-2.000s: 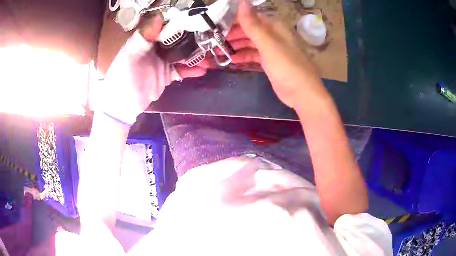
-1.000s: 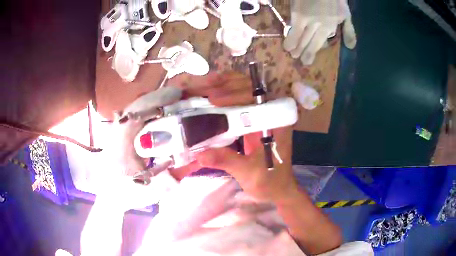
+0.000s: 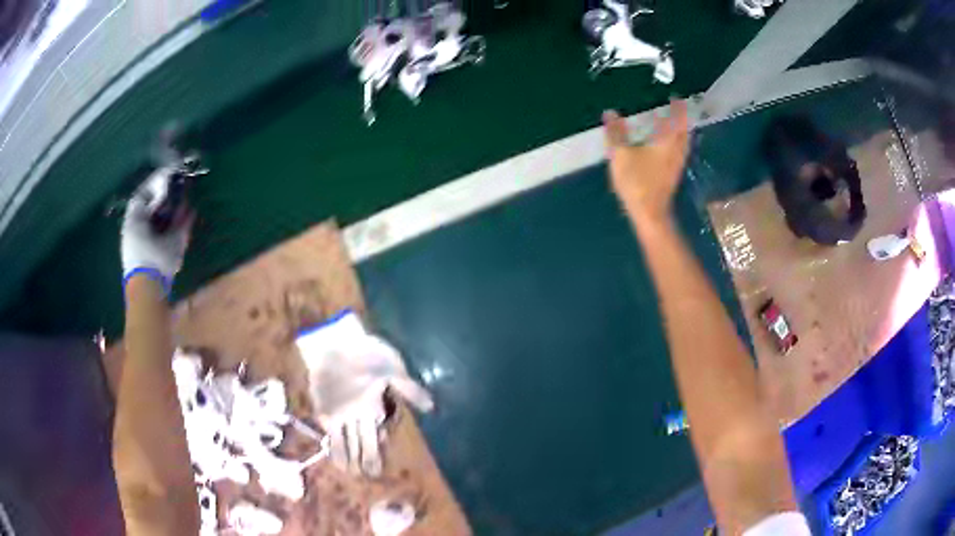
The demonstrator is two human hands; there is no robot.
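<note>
My left hand [image 3: 154,239], in a white knitted glove with a blue cuff, reaches to the far left over the green surface. It is closed on a part-built model motorcycle [image 3: 173,194], blurred and dark, mostly hidden by the hand. My bare right hand [image 3: 651,168] is stretched forward over a pale rail, empty, fingers apart. Beyond its fingertips, not touched, a white part-built model [image 3: 628,44] lies on the green surface. A cluster of similar models [image 3: 414,47] lies at the top middle.
White body shells [image 3: 246,424], a flat glove [image 3: 351,382] and a white bottle [image 3: 391,516] lie on stained cardboard [image 3: 304,262]. A pale rail [image 3: 482,194] crosses the green bench. At right are cardboard, a dark ring-shaped thing [image 3: 817,188], a white bottle [image 3: 888,246] and blue bins [image 3: 853,403].
The view has swung up and to the right. My hands have parted from around the model; the left now has it far left, and the right has let go and reaches forward.
</note>
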